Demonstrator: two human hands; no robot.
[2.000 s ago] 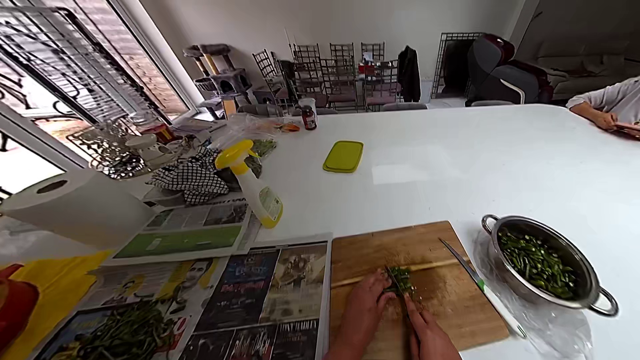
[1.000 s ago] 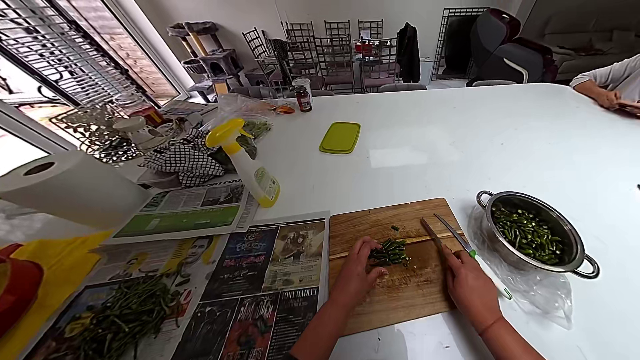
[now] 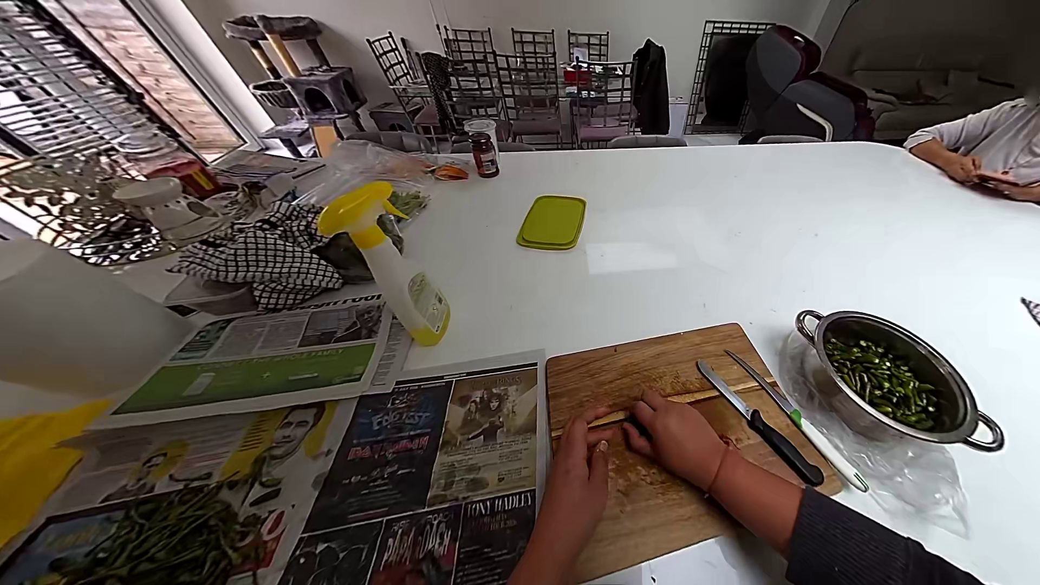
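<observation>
Both my hands are low over the wooden chopping board (image 3: 674, 512). My left hand (image 3: 581, 463) rests near the board's left edge, fingers bent; whether it holds anything is hidden. My right hand (image 3: 670, 435) is beside it with curled fingers over something dark, mostly covered. The chopped green pieces seen earlier are largely hidden, probably under the hands. A black-handled knife (image 3: 760, 422) lies on the board right of my right hand. Next to it, a white-and-green-handled knife (image 3: 796, 418) crosses the board's right edge. Cut green chillies (image 3: 877, 382) fill a steel colander (image 3: 967, 406) at the right.
Newspaper sheets (image 3: 406, 463) cover the table's left, with long green chillies (image 3: 162, 528) on them. A yellow-topped spray bottle (image 3: 398, 268), a green lid (image 3: 552, 222) and a jar (image 3: 484, 154) stand or lie farther back. A plastic bag (image 3: 918, 479) lies under the colander. A person (image 3: 983, 150) sits at far right.
The black-handled knife, under my right hand a second ago, now lies released on the board. My right hand has moved left, beside my left hand. The chopped pile is no longer plainly visible.
</observation>
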